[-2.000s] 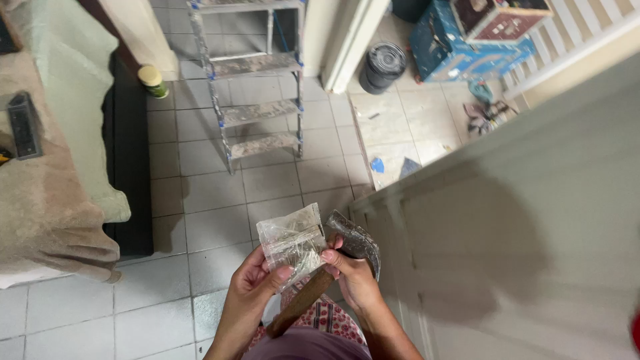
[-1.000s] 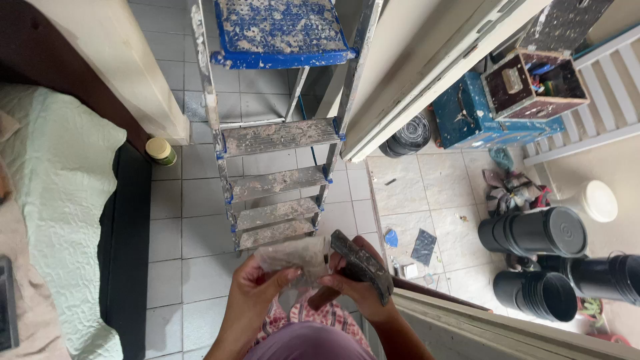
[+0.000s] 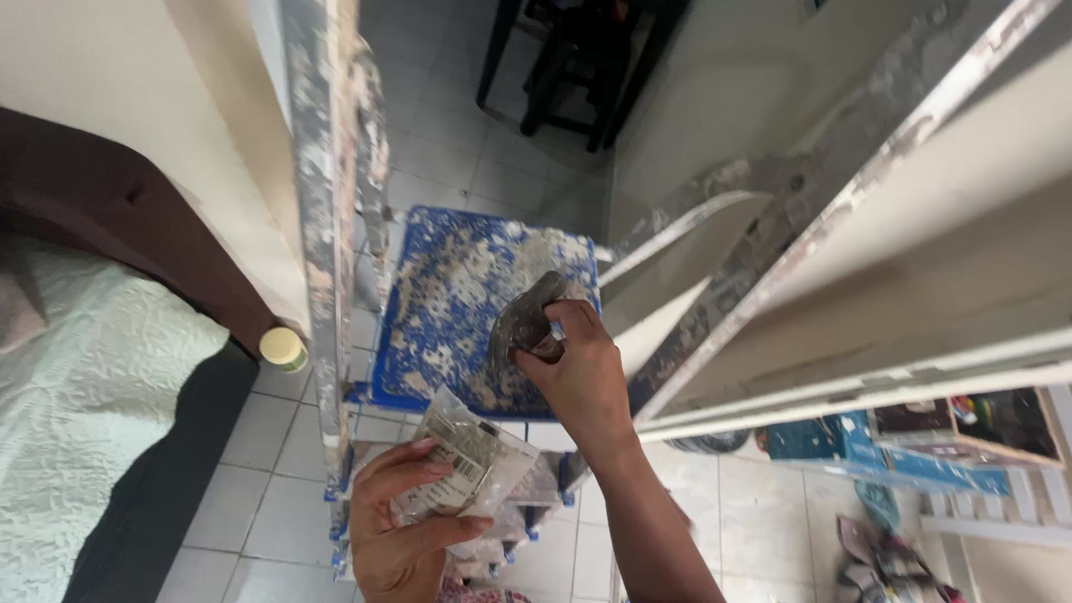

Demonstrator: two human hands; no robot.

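My left hand (image 3: 410,511) holds a small clear plastic packet (image 3: 469,465) with a printed label, pinched between thumb and fingers; its contents are hard to make out. My right hand (image 3: 582,368) grips a claw hammer (image 3: 525,318) close under its worn metal head, over the blue top platform (image 3: 452,285) of a stepladder. The platform is spattered with dried plaster or paint. Whether the hammer touches the platform I cannot tell. Most of the hammer's handle is hidden behind my right hand.
Paint-spattered ladder rails (image 3: 322,251) rise on both sides of the platform. At left lie a bed with a pale green cover (image 3: 109,360) and a yellow-lidded jar (image 3: 283,347). A door edge (image 3: 837,398) runs at right, beyond it a blue box (image 3: 825,440). Dark chairs (image 3: 578,75) stand farther back.
The ladder's platform is now right under my hands. My right hand, with the hammer, has moved away from the packet and forward over the platform. The view has shifted closer to the ladder.
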